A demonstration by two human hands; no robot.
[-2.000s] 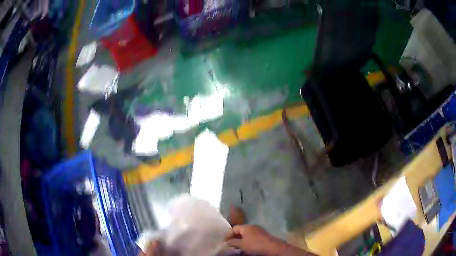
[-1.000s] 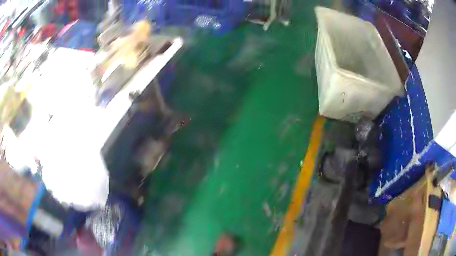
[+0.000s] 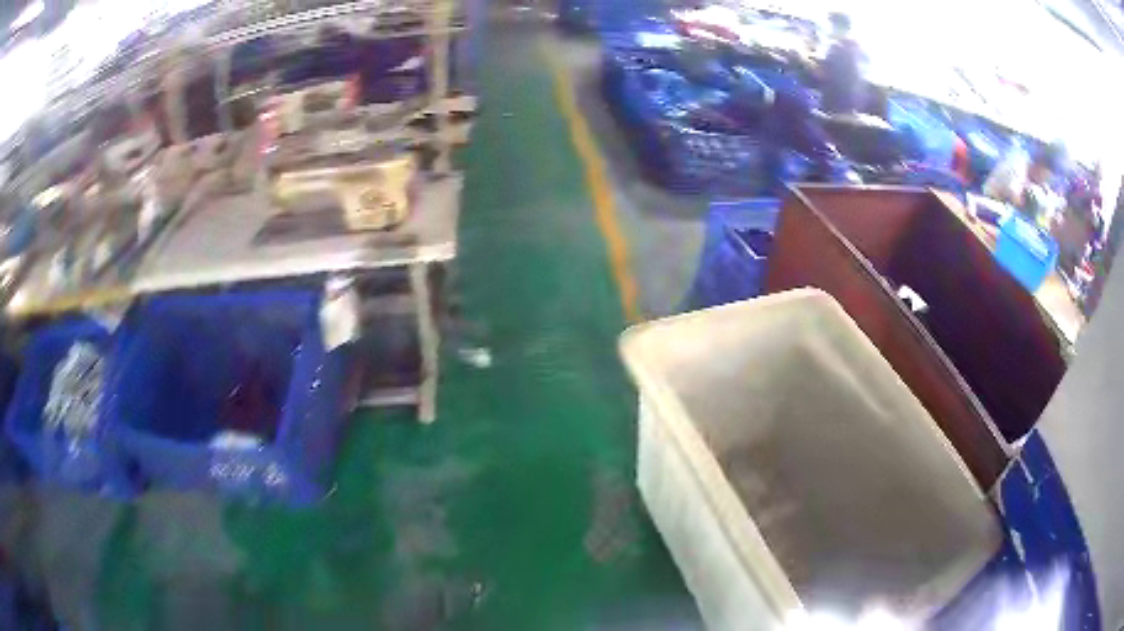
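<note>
Neither of my hands is in the picture. Nearest in front of me, at the lower right, stands a large cream-white plastic bin with its top open. Its inside looks greyish, with faint marks at the bottom. A bright white blur lies along its near edge at the bottom of the picture; I cannot tell what it is. Behind and right of the bin stands a dark red-brown open box with a small white piece inside.
Blue crates stand on the left below a bench that carries a cream sewing machine. A green floor aisle with a yellow line runs ahead. Blue crates with cloth stand beyond. A blue panel is at the right.
The view has swung from the floor pieces and small table to the aisle. The hands and white cloth seen two seconds ago are out of view. The cream bin is now nearer and lower.
</note>
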